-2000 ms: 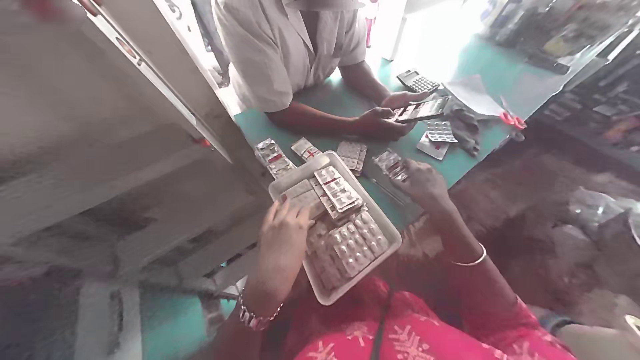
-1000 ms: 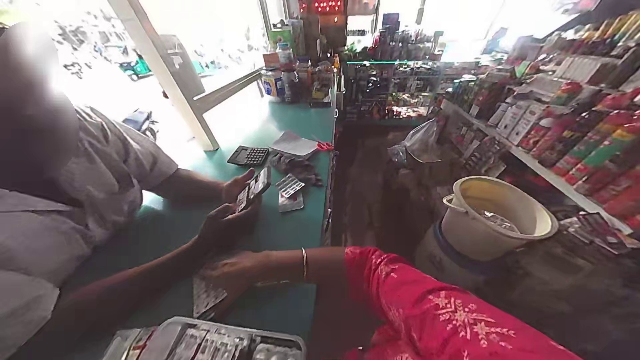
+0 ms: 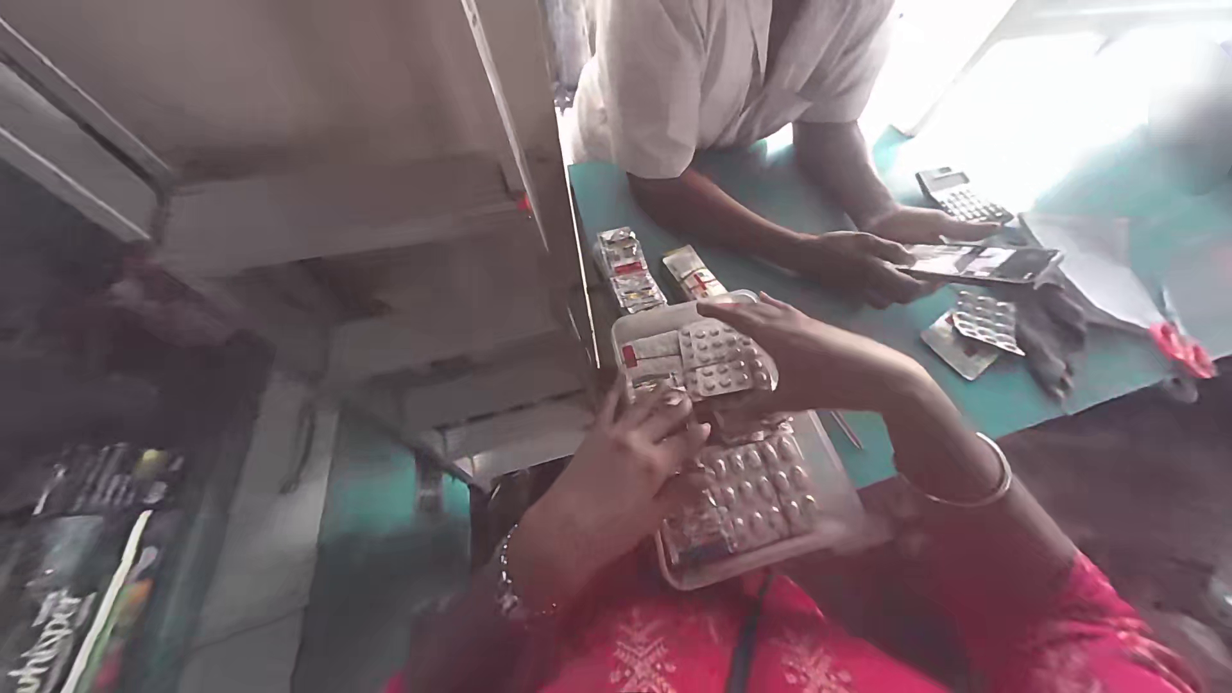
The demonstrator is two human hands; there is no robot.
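Observation:
A clear plastic tray [image 3: 833, 481] stands close to my body, filled with blister packs. My left hand [image 3: 640, 448] lies over its left side, fingers bent onto the packs; whether they grip one cannot be told. My right hand [image 3: 799, 356] reaches over the far right side, fingers around the edge of a blister pack [image 3: 717, 361] with round tablets. Nearer to me in the tray is a larger blister pack [image 3: 760, 486]. Bundled strips [image 3: 630, 269] and a smaller strip pack [image 3: 691, 272] lie on the counter just beyond the tray.
Across the green counter [image 3: 770, 217] a person [image 3: 741, 87] leans on their forearms, holding a phone [image 3: 982, 262]. Near them lie a calculator [image 3: 962, 195], blister packs [image 3: 987, 322], a dark cloth-like item [image 3: 1049, 337], paper [image 3: 1092, 265] and red-handled scissors [image 3: 1182, 349]. A cabinet [image 3: 385, 192] rises at the left.
My right hand has come back from the counter beside the other person to the tray. My left hand, out of view one second ago, shows again over the tray. The view has swung back left and down.

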